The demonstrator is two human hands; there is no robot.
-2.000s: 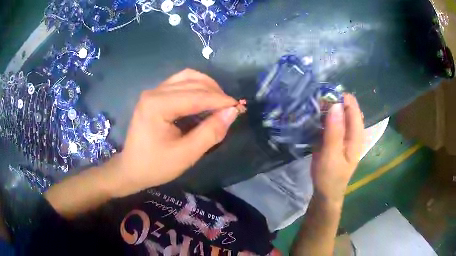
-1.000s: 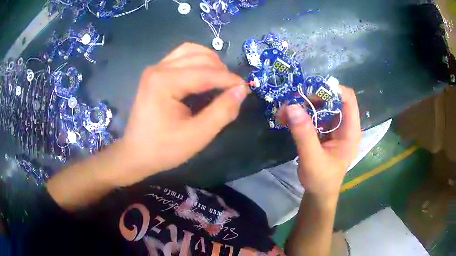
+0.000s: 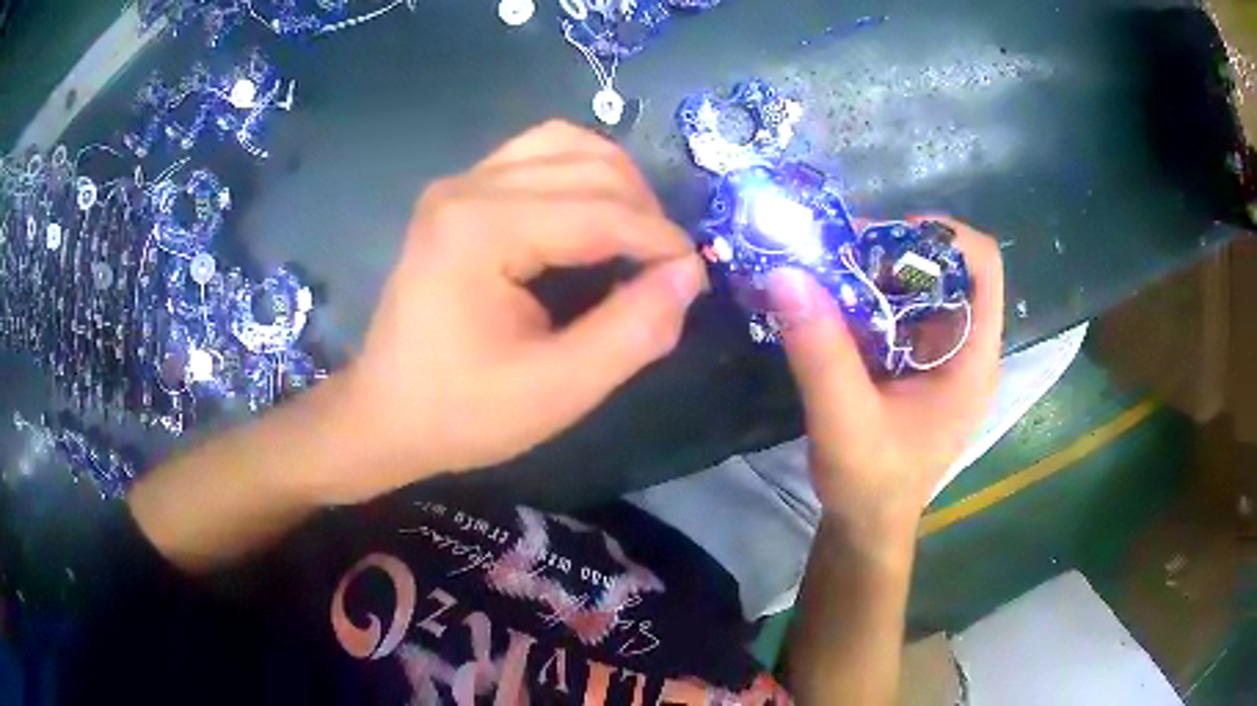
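My right hand [image 3: 882, 372] holds a joined strip of blue ring circuit boards [image 3: 824, 283], thumb on the front. A blue-white light [image 3: 782, 217] glares on the middle board. A digit display [image 3: 915, 270] on the right board shows no clear digits. A thin white cable [image 3: 937, 361] loops below that board. My left hand [image 3: 538, 297] pinches something small and reddish [image 3: 716, 251], seemingly a lead end, at the left edge of the lit board. Its fingertips hide most of it.
Rows of laid-out boards [image 3: 97, 304] lie at the left. More boards [image 3: 607, 25] with white cables lie at the far side, one ending in a white disc [image 3: 608, 105]. The dark worktable [image 3: 427, 111] has a curved white rim [image 3: 86, 86]. Cardboard [image 3: 1165, 324] stands at the right.
The boards in my right hand were blurred, then came to rest against my left fingertips. The middle board's digits were visible one second ago; now a bright light glares there.
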